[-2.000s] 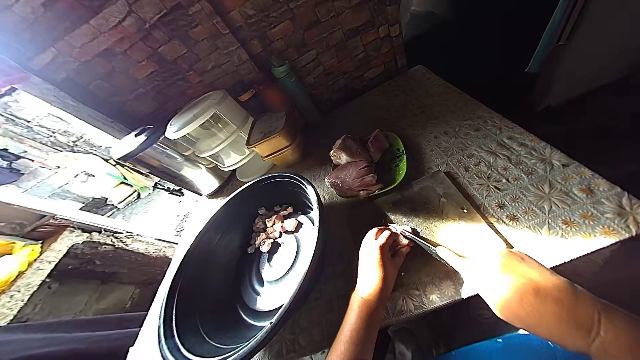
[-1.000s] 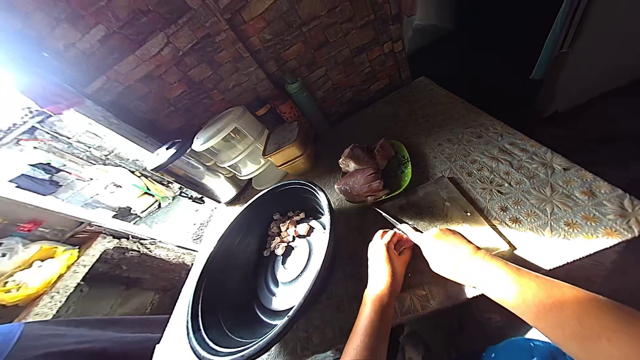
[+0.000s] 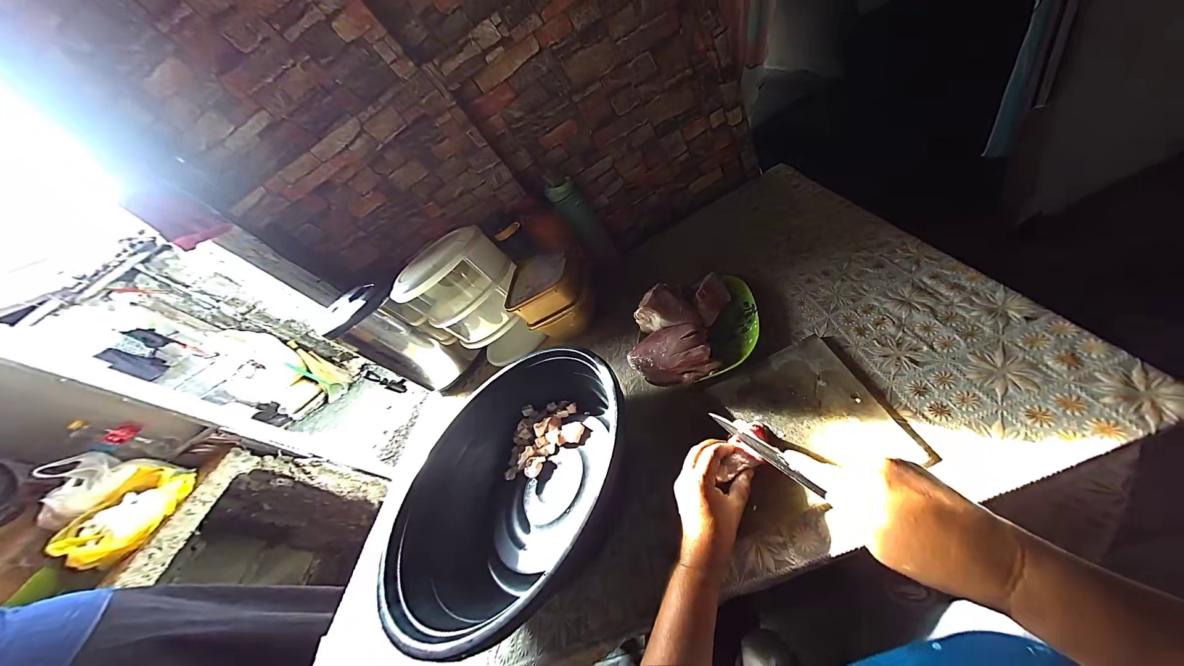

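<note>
My left hand (image 3: 710, 499) grips a small piece of raw meat (image 3: 737, 462) near the lower left edge of the cutting board (image 3: 805, 398). In my right hand (image 3: 874, 518) is a kitchen knife (image 3: 768, 450), its blade lying across the meat and its tip pointing up and left. Strong sunlight washes out the right hand and part of the board. Beyond the board, large chunks of raw meat (image 3: 673, 351) rest on a green plate (image 3: 743, 324). Left of my hands stands a black plastic basin (image 3: 416, 555) with small cubes of meat (image 3: 546, 437) inside.
A patterned tablecloth (image 3: 971, 342) covers the table. Behind the basin stand a clear lidded container (image 3: 462, 277), a metal canister (image 3: 421, 351), a yellowish-brown container (image 3: 555, 296) and a green bottle (image 3: 580, 213), near the brick-patterned wall. A yellow plastic bag (image 3: 125, 518) lies at far left.
The knife blade, raised with its tip clear of the left hand one second ago, now lies across the meat in the left hand. Both hands stay beside the board.
</note>
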